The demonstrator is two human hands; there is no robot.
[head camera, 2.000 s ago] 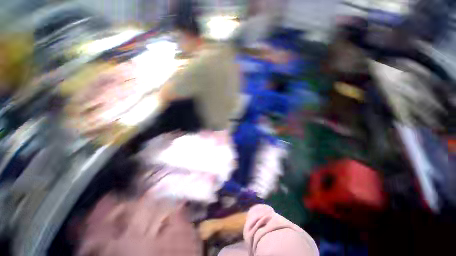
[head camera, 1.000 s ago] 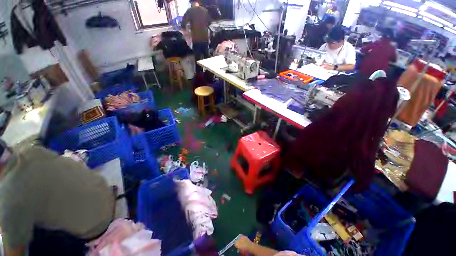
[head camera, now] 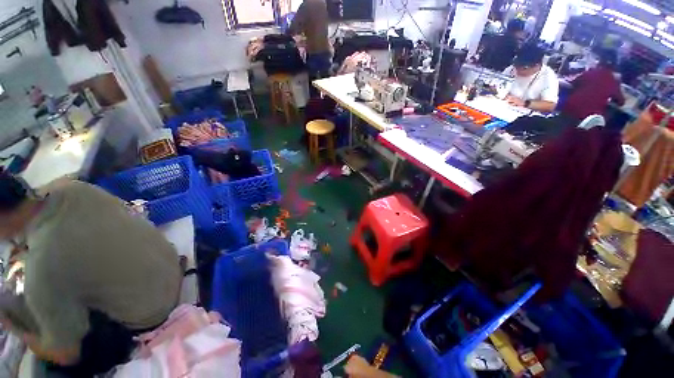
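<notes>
My right hand [head camera: 368, 368] is small and cut off by the bottom edge, right of centre. A thin, pale, metallic-looking tool [head camera: 341, 357] sticks out from it to the upper left; its exact kind is unclear. My left hand is out of the picture. A pale pink layered bundle [head camera: 181, 348] lies at the bottom left. Another whitish-pink bundle [head camera: 298, 297] hangs over the right side of a blue crate [head camera: 250, 295].
A person [head camera: 111, 255] in an olive top bends over work at the left. A red stool [head camera: 392, 232] stands on the green floor. Maroon cloth [head camera: 539, 207] drapes from the table. A crate of odds and ends [head camera: 436, 347] is at the lower right. More blue crates stand left.
After the blur, the view has settled and then shifted slightly, with the scene lying further right. My right hand shows less, and its pink sleeve has left the picture.
</notes>
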